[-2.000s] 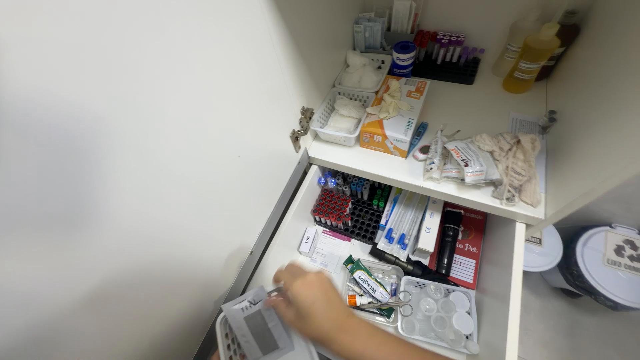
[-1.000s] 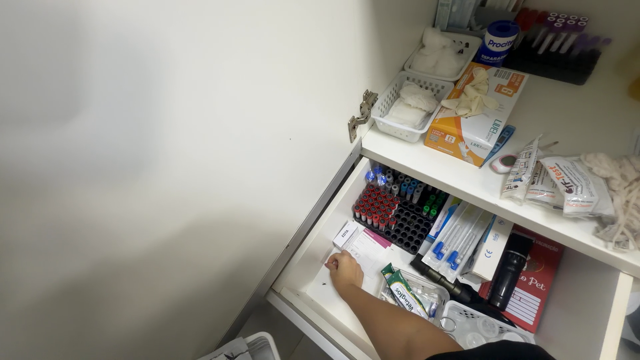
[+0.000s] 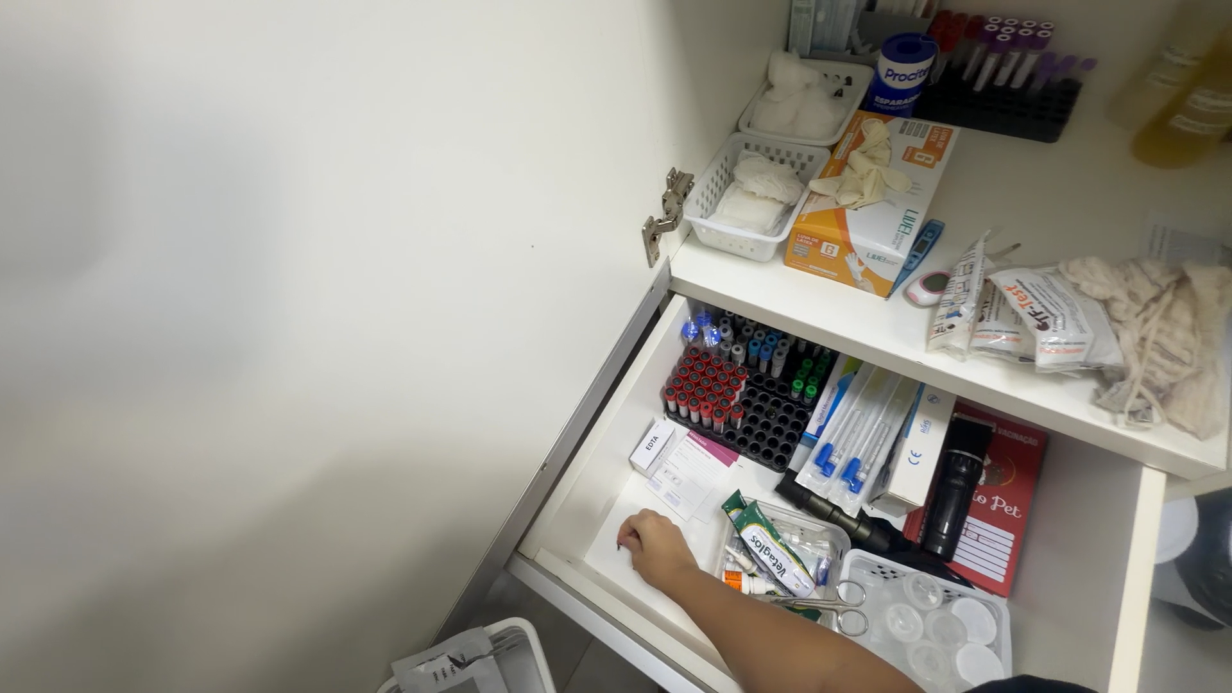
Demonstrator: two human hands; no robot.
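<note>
My right hand (image 3: 658, 549) reaches into the open drawer (image 3: 544, 568), fingers curled down at its bare front left part. A tiny dark thing shows at the fingertips; whether they grip it is unclear. Near the hand lie a printed card (image 3: 695, 472), a small white EDTA box (image 3: 654, 446) and a clear tray (image 3: 835, 539) with a Vetaglós tube (image 3: 775, 551) and scissors (image 3: 839, 606). Behind them stands a black rack (image 3: 775, 428) of red-capped tubes (image 3: 705, 385). At the bottom left is a white basket (image 3: 531, 640) with a printed packet (image 3: 450, 664). My left hand is out of view.
Packaged syringes (image 3: 847, 443), a black clipper (image 3: 958, 486), a red booklet (image 3: 1006, 510) and a basket of clear cups (image 3: 1001, 626) fill the drawer's right. The shelf above holds a glove box (image 3: 871, 231), gauze baskets (image 3: 760, 241), test packets (image 3: 1049, 318) and bottles (image 3: 1189, 115).
My right hand has moved from the white basket at the lower left into the drawer, beside the card. The basket now sits lower in view. The view has shifted and come closer.
</note>
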